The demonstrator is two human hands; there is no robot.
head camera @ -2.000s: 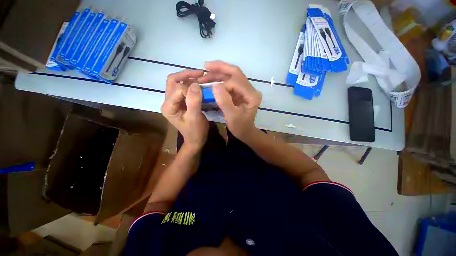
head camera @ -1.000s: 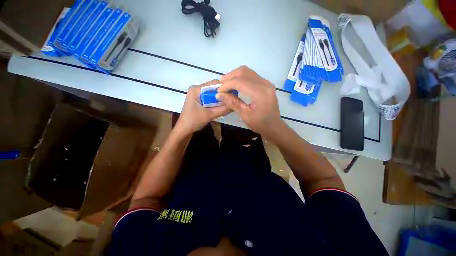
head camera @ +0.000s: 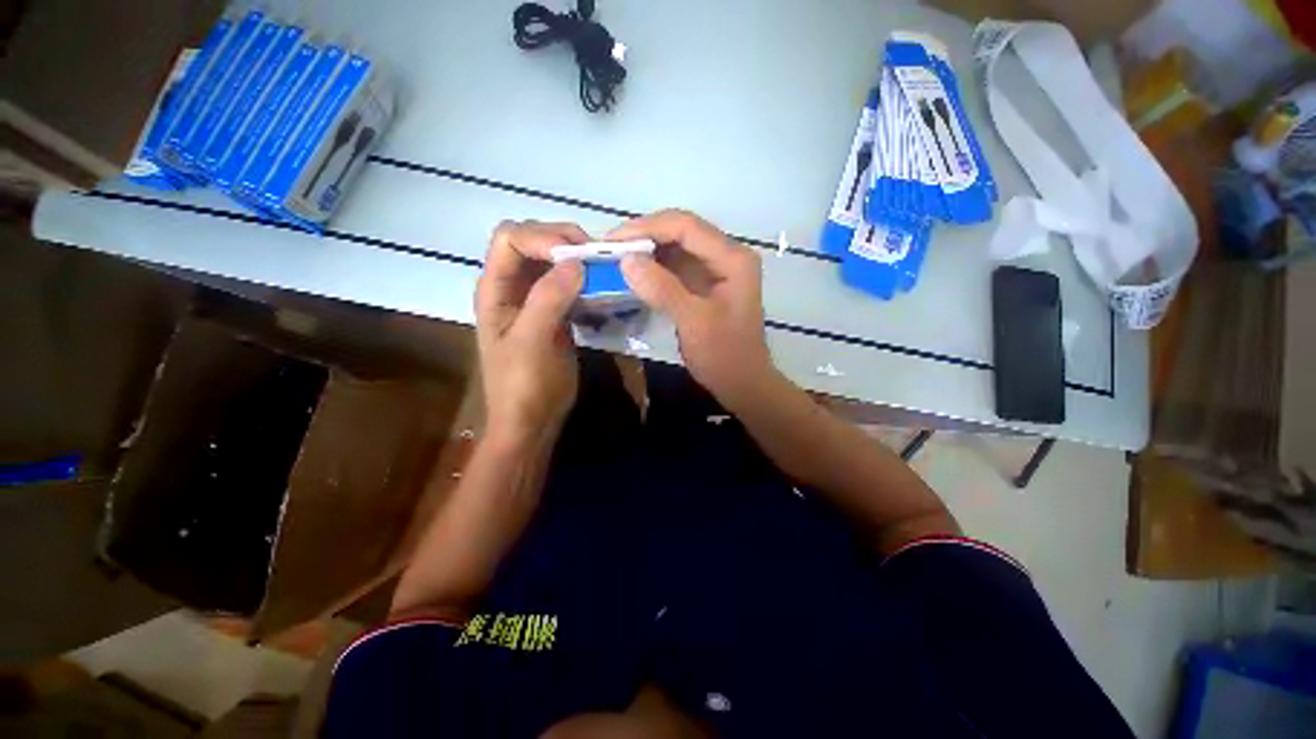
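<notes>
A small white and blue retail box (head camera: 612,282) is held between both hands over the table's front edge. Its white upper end with a small slot faces up, and a dark cable picture shows on its lower front. My left hand (head camera: 530,318) grips its left side, thumb on the blue part. My right hand (head camera: 703,296) grips its right side the same way. The fingers hide the box's sides. A coiled black cable (head camera: 576,46) lies loose on the table beyond the hands.
Packed boxes (head camera: 270,121) overlap at the table's left. Flat box blanks (head camera: 908,159) fan out on the right, near a white band (head camera: 1085,162) and a black smartphone (head camera: 1028,344). An open brown carton (head camera: 339,491) stands below the left table edge. White scraps lie on the table.
My right hand has moved from over the box's end to its right side. The box now shows its white upper end and lower front, with both thumbs on it.
</notes>
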